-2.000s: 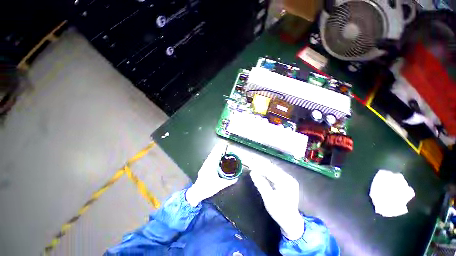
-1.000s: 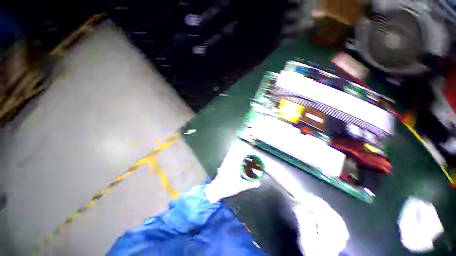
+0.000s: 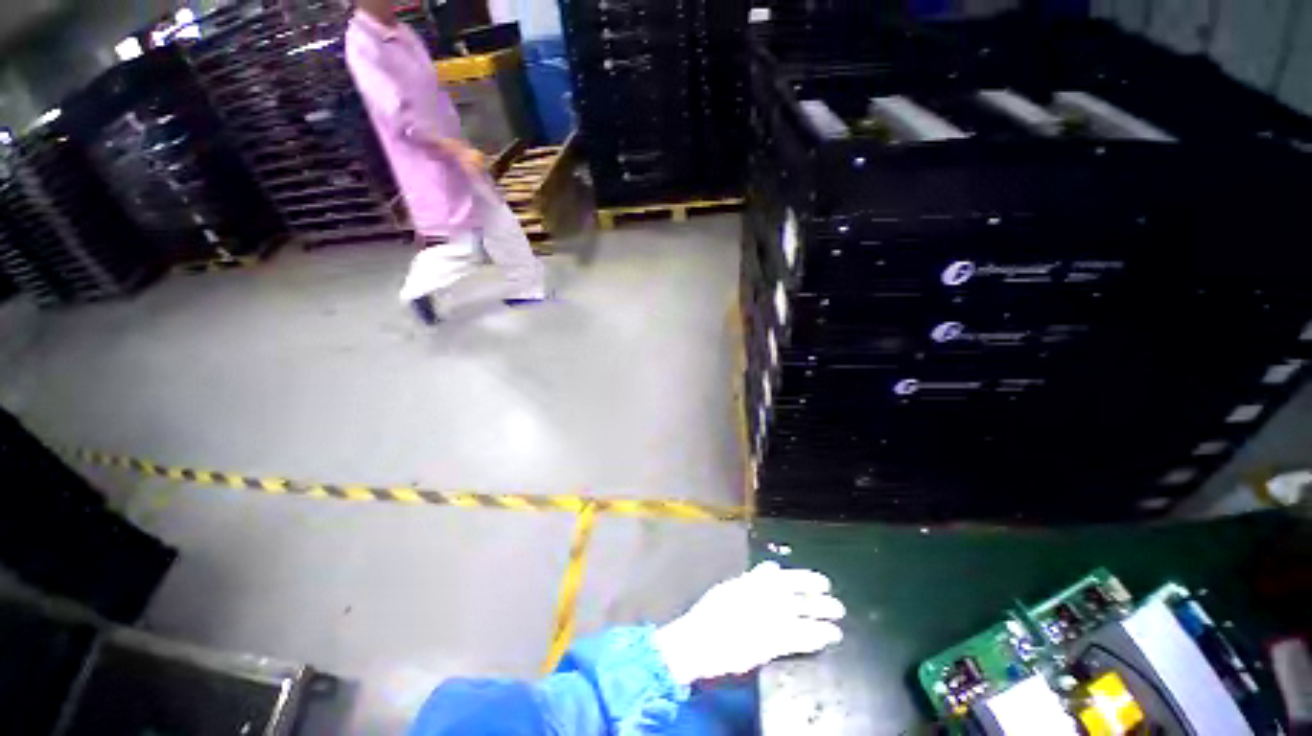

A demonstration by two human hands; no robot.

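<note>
My left hand [image 3: 755,621], in a white glove below a blue sleeve, is at the near left corner of the green bench mat [image 3: 878,561]. Its fingers are a little apart and no object shows in it. The power supply board [image 3: 993,664] lies to its right at the lower right, cut off by the frame's bottom edge. Its pale heatsink [image 3: 1180,664] and yellow transformer [image 3: 1109,705] show. My right hand and the green cup are not in view.
Stacked black trays [image 3: 1007,316] stand behind the bench, with pale bars in the top one. A person in pink [image 3: 417,130] walks on the floor at the back left. A dark box [image 3: 187,690] is at the lower left.
The view has swung left and up, so the board sits lower right. My right hand has left the picture. The cup no longer shows in my left hand. The walking person has appeared.
</note>
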